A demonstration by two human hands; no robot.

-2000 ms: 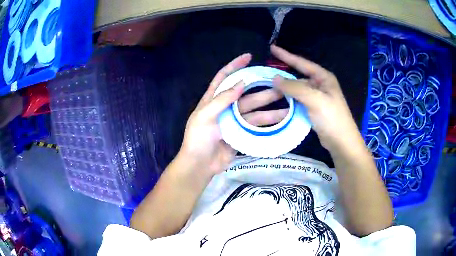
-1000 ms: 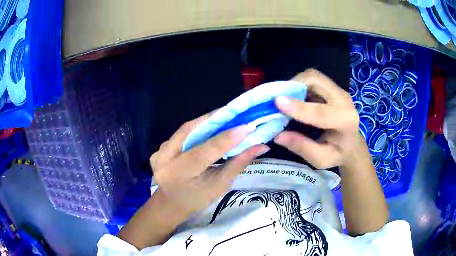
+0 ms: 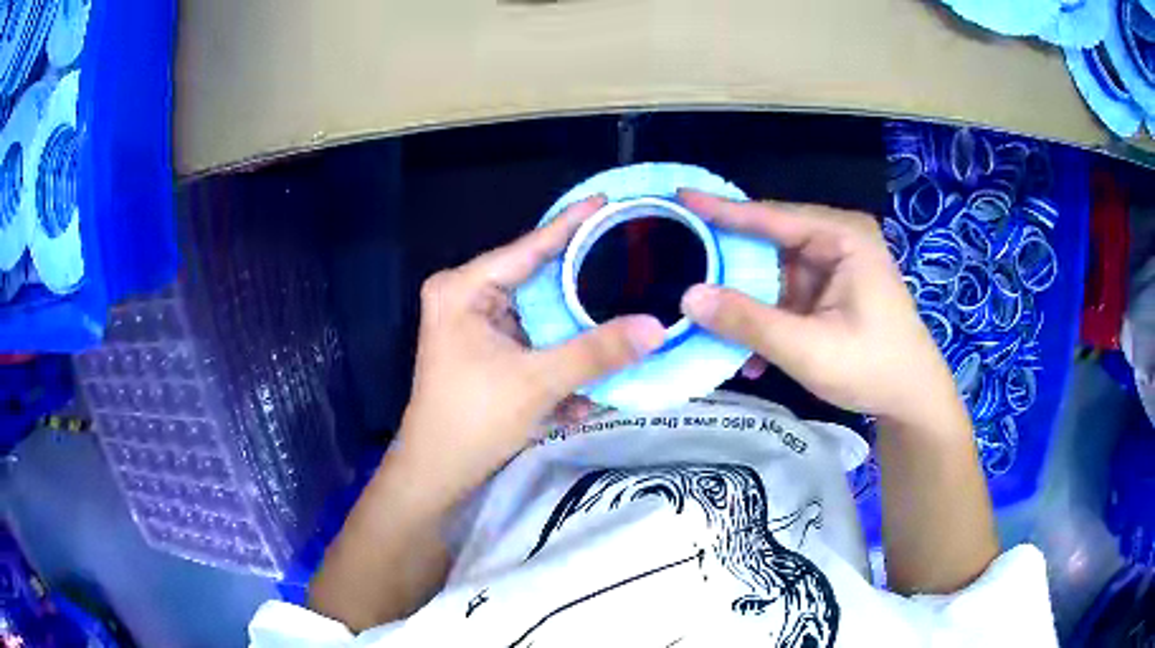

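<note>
A pale blue-white flat disc ring [image 3: 646, 380] is held in both my hands above my lap, its face towards me. A narrow white collar ring [image 3: 581, 241] with a blue line sits around the disc's centre hole. My left hand [image 3: 507, 329] grips the disc's left side, its thumb on the collar's lower edge. My right hand [image 3: 823, 304] grips the right side, its thumb on the collar's lower right. Some fingertips are hidden behind the disc.
Tan bench [image 3: 570, 63] crosses the top. Blue disc tray [image 3: 133, 165] is at upper left, stacked clear-purplish pocketed trays [image 3: 190, 430] below it. Blue bin [image 3: 1058, 317] of loose collar rings [image 3: 969, 272] is at right. Pile of assembled rings [image 3: 1102, 51] is at upper right.
The disc has turned from tilted edge-on to facing me, showing its hole. Both hands have shifted to its sides, with thumbs on the collar's lower edge.
</note>
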